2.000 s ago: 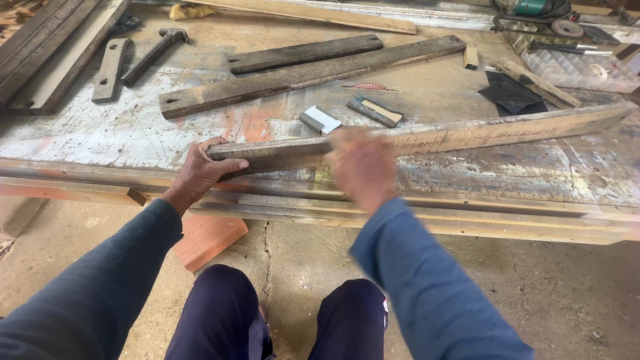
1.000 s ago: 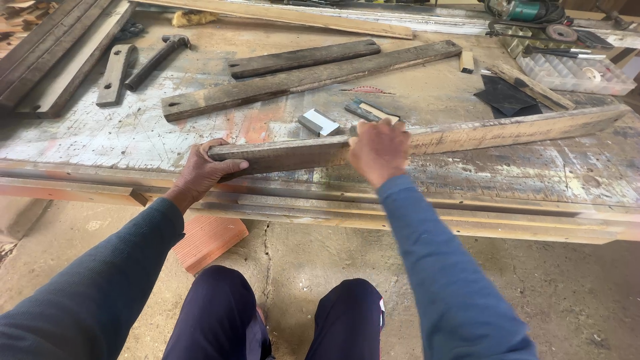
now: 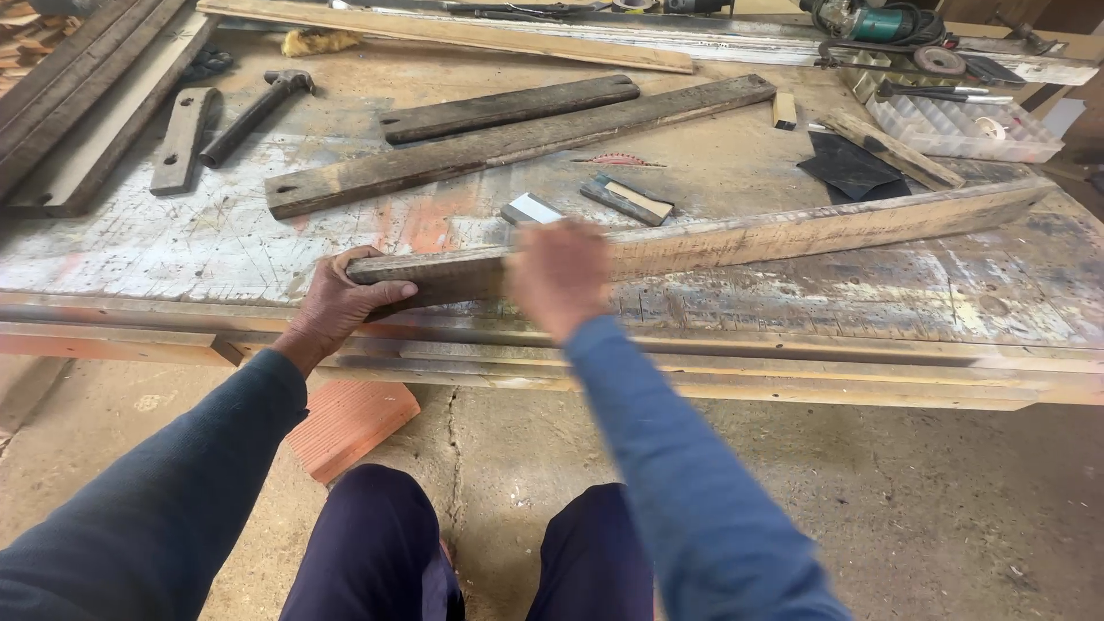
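Note:
A long wooden board [image 3: 742, 245] stands on edge along the front of the workbench. My left hand [image 3: 349, 293] grips its left end, thumb on the near face and fingers over the top edge. My right hand [image 3: 561, 272], blurred by motion, is closed at the board's near face, left of its middle; whether it holds something small cannot be made out. The near face is dark at the left and lighter to the right. Just behind the board lie a small block with a white top [image 3: 530, 209] and a dark-edged block with a tan strip [image 3: 628, 199].
Behind lie two weathered boards [image 3: 517, 145] [image 3: 509, 108], a red-toothed saw blade [image 3: 617, 159] in its slot, a hammer [image 3: 259, 116], a holed wooden piece [image 3: 183, 141], black sheets [image 3: 854, 168], a clear plastic organizer [image 3: 966, 129] and an angle grinder [image 3: 871, 21].
My right hand has moved along the board, to the right and then back to the left. My left hand has kept its hold on the left end.

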